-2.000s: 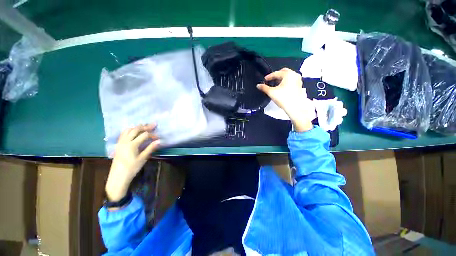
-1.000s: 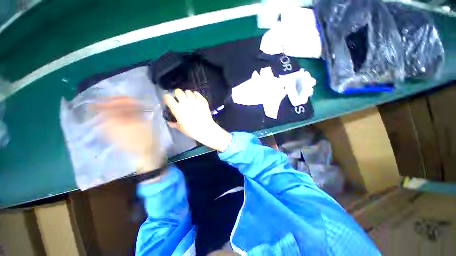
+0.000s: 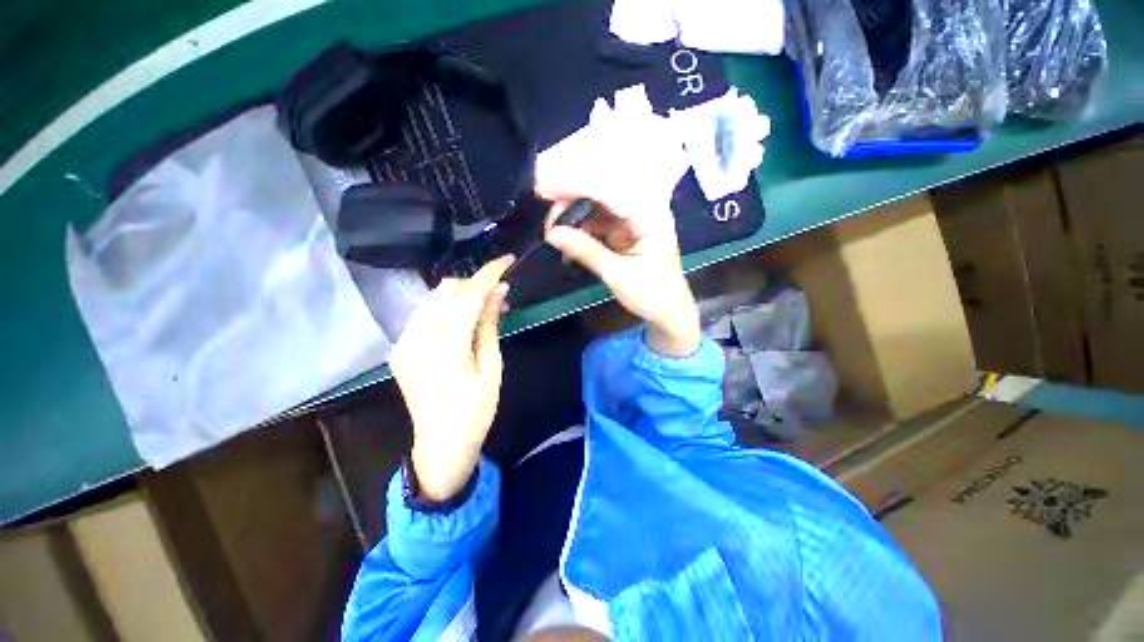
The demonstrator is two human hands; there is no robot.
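Black over-ear headphones (image 3: 395, 226) lie on the black mat (image 3: 571, 57), partly over the right edge of a flat frosted poly bag (image 3: 220, 276). My left hand (image 3: 458, 357) pinches one end of a thin dark piece, in front of the lower ear cup. My right hand (image 3: 634, 257) holds the other, thicker black end (image 3: 576, 213) of this piece, which looks like a boom mic. White cloth scraps (image 3: 724, 141) lie beside and behind my right hand.
Plastic-wrapped black items (image 3: 903, 75) sit in a blue tray (image 3: 910, 147) at the back right. Open cartons (image 3: 866, 301) with pale crinkled bundles (image 3: 784, 364) stand below the bench edge. A printed carton (image 3: 1016, 502) is at the lower right. A pale rail (image 3: 151, 75) crosses the upper left.
The view has turned and shifted. The thin black piece, seen attached at the headphones earlier, is now between both hands. My left hand has left the bag; my right hand has left the ear cup.
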